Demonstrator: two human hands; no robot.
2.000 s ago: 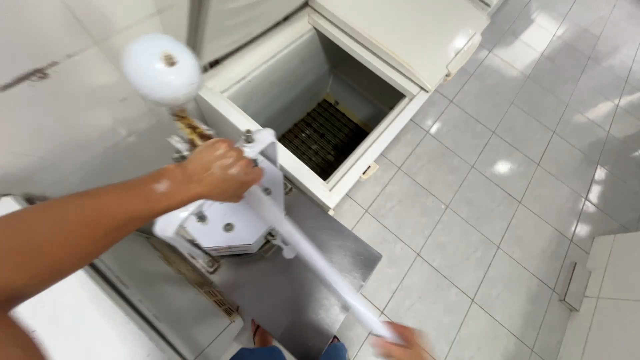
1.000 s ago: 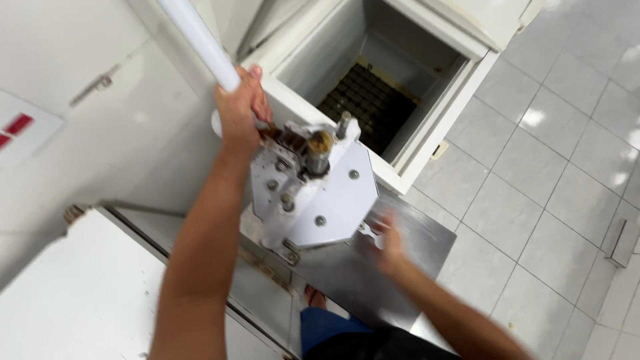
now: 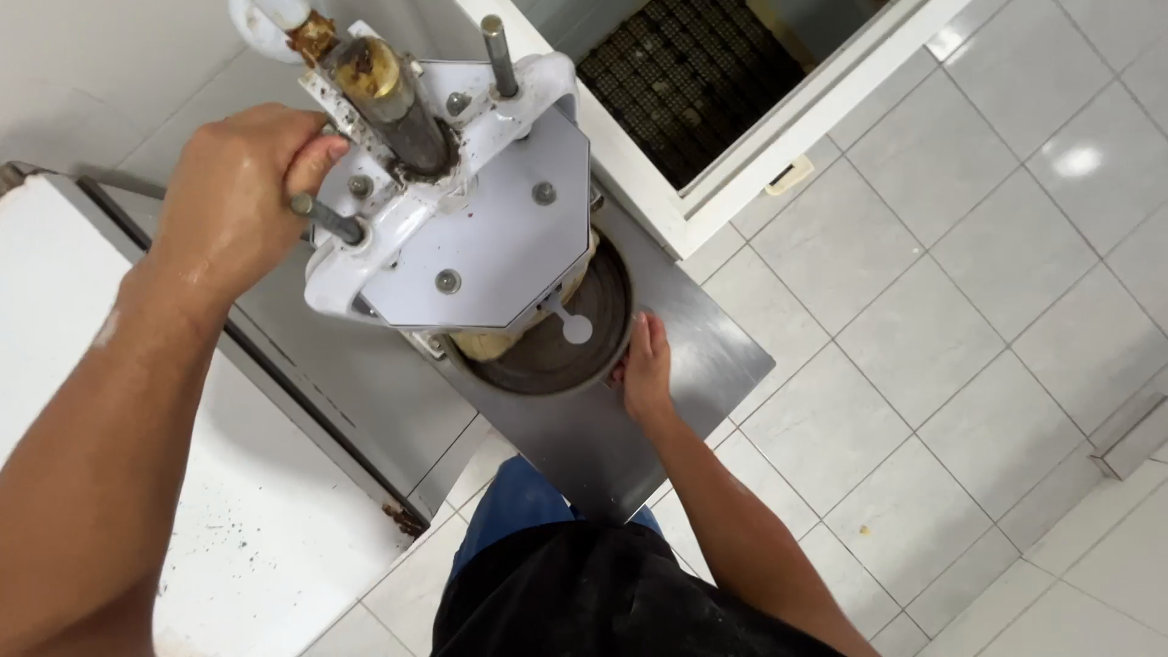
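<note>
A white dough divider press (image 3: pixel 493 219) with steel bolts and a greasy central shaft (image 3: pixel 392 109) stands in front of me. My left hand (image 3: pixel 246 192) is at the machine's left side, its fingers partly hidden behind the frame, so what it grips cannot be told. My right hand (image 3: pixel 646 365) holds the rim of a round dark metal pan (image 3: pixel 538 360), which is partly under the press head. Pale dough (image 3: pixel 488 343) shows in the pan along the edge of the head. A small pale lever with a round end (image 3: pixel 576 327) juts out over the pan.
A steel shelf (image 3: pixel 712 342) lies under the pan. Behind the machine, an open white chest (image 3: pixel 680 214) holds a dark grid (image 3: pixel 684 82). At the left is a white surface (image 3: pixel 265 511) with a rusty corner. Grey floor tiles (image 3: pixel 876 301) extend to the right.
The long white handle, held by both hands at first and then by my left, is out of view. My right hand has come to the pan, which now shows under the press head.
</note>
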